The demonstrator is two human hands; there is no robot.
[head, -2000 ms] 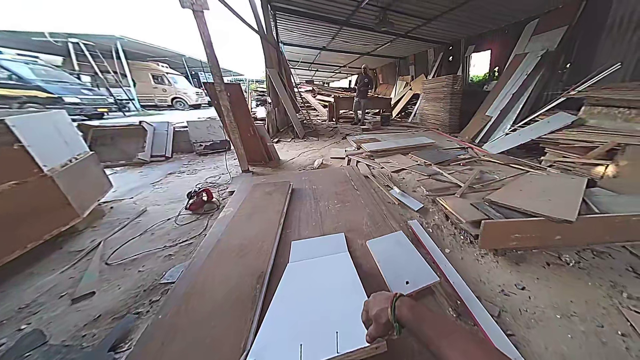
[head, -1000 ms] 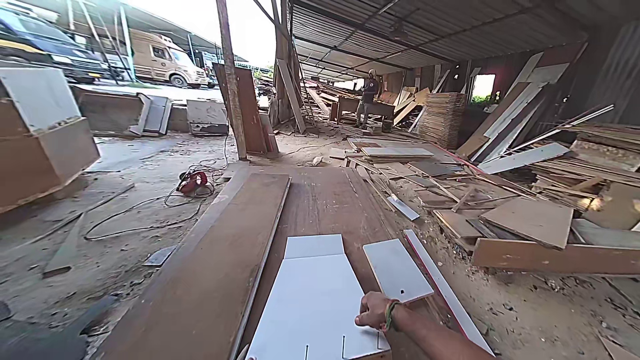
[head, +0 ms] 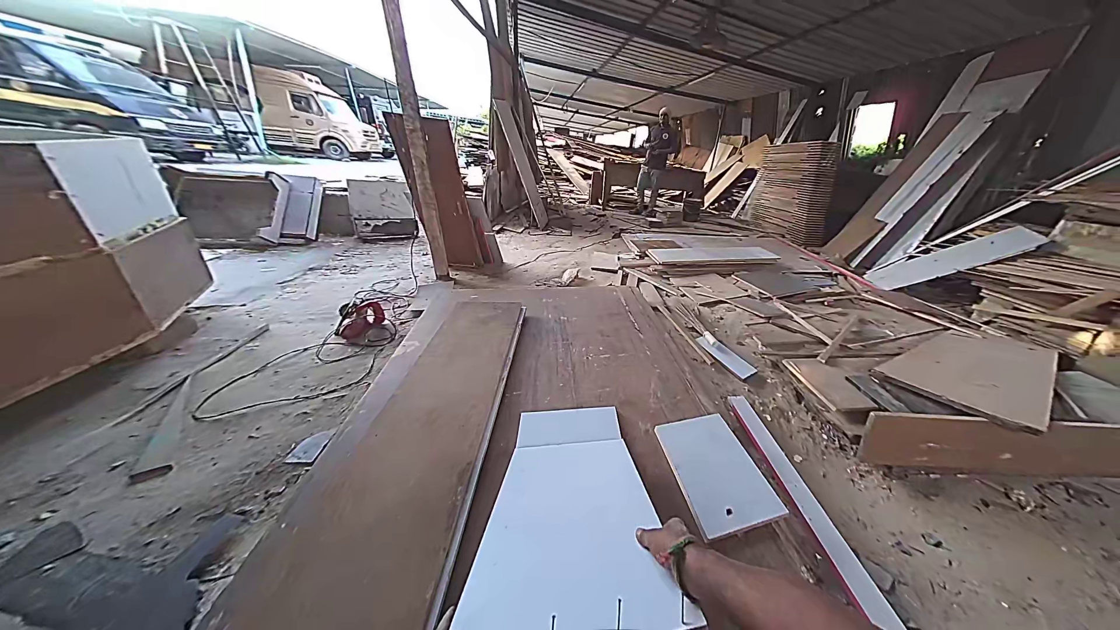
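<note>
A white-faced panel (head: 560, 516) lies lengthwise on a large brown board, with several thin dark upright marks near its close edge. My right hand (head: 667, 537), a green band at its wrist, grips the panel's right edge, thumb side on the white face. What may be a fingertip of my left hand (head: 445, 619) barely shows at the panel's lower left; the rest is out of view. Against the panel's far end sits a narrower white piece (head: 567, 426). Right of it lies a small white board (head: 719, 477) with a dark hole, beside a long white strip (head: 809, 516) with a red edge.
A long brown board (head: 411, 446) lies at left. Beyond it, a red corded power tool (head: 361, 322) rests on the dusty ground with its cable. Scrap boards (head: 971, 372) are piled at right. A wooden post (head: 416, 140) stands ahead; a person (head: 656, 157) stands farther back.
My right hand stays on the panel's right edge. Near the panel's close edge, more of the dark marks show now than two seconds ago.
</note>
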